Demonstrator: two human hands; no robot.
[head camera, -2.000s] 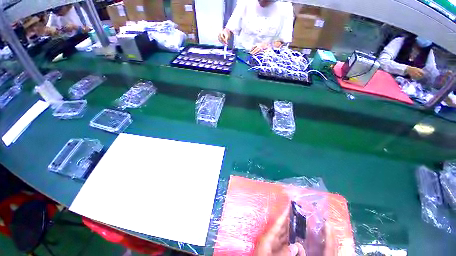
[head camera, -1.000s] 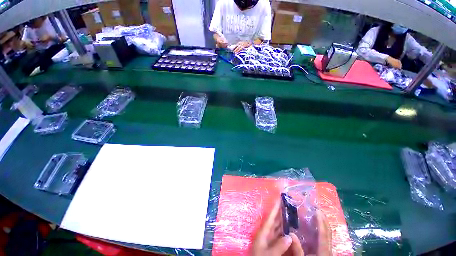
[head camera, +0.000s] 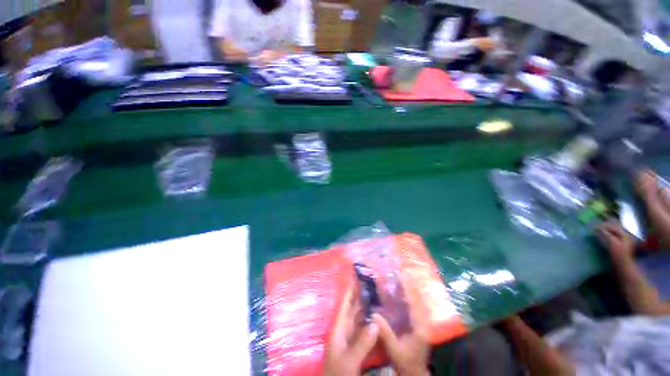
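Observation:
My left hand (head camera: 344, 334) and my right hand (head camera: 408, 339) hold a clear housing in a clear plastic bag (head camera: 391, 283) from both sides, over the red work mat (head camera: 301, 297). A black strip (head camera: 366, 285) shows along the housing's left side, beside my left fingers. Loose bag film sticks up past the far edge of the mat. The frame is blurred, so the exact finger contact is hard to see.
A white board (head camera: 147, 308) lies left of the mat. Bagged units (head camera: 311, 157) lie along the green bench (head camera: 352, 198), others (head camera: 555, 182) at right. A neighbour's hands (head camera: 621, 239) are at right, near green-yellow wires (head camera: 593, 211). A person sits across, behind trays.
The view has turned to the right, so the bench things sit further left and the right neighbour's arms now show. My hands still hold the bagged housing over the mat.

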